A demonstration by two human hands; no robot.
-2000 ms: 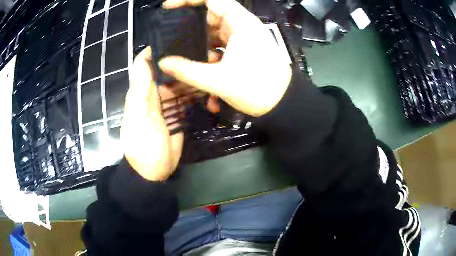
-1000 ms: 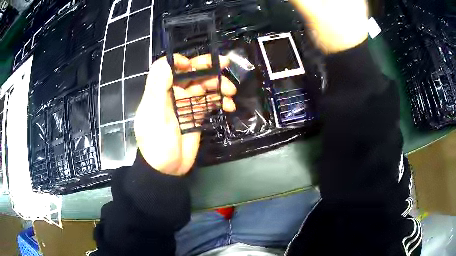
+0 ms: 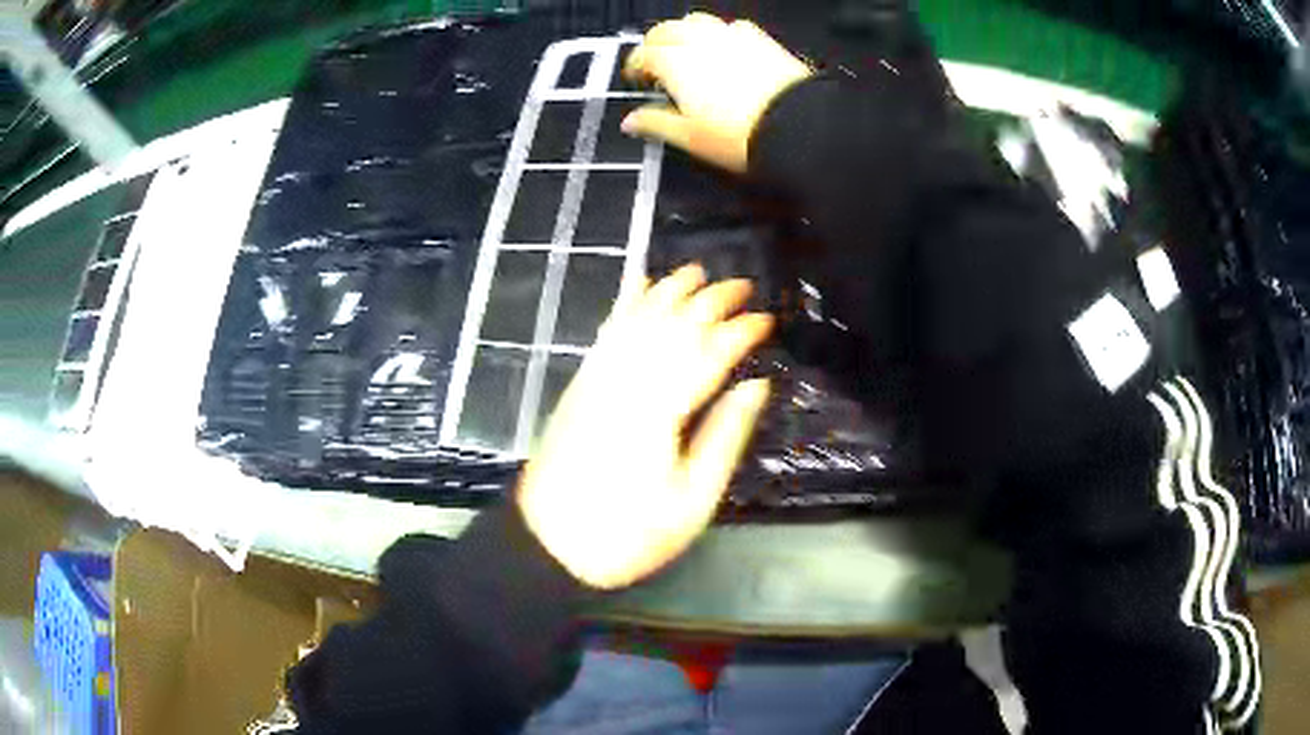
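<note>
The die-cut window sheet (image 3: 565, 244), dark rectangles divided by white lines, lies on a shiny black blister tray (image 3: 338, 309). My right hand (image 3: 718, 89) is over the sheet's top right corner, thumb and fingers apart; no separate piece shows in it. My left hand (image 3: 639, 424) is over the sheet's lower right edge and the tray, back up and fingers spread. It holds no visible thing. The black housing cannot be made out; my hands and right sleeve hide part of the tray.
White backing sheets (image 3: 180, 309) lie at the left, with dark panels beside them. Two white squares (image 3: 1111, 342) and crumpled film (image 3: 1075, 172) lie right of my sleeve. A glossy tray stack (image 3: 1250, 330) is at far right. A blue basket (image 3: 72, 632) and cardboard box (image 3: 201, 618) are below the bench edge.
The view has shifted, showing more of the bench's far side. My left hand no longer shows the housing it held. My right hand has moved from the right to the sheet's far end.
</note>
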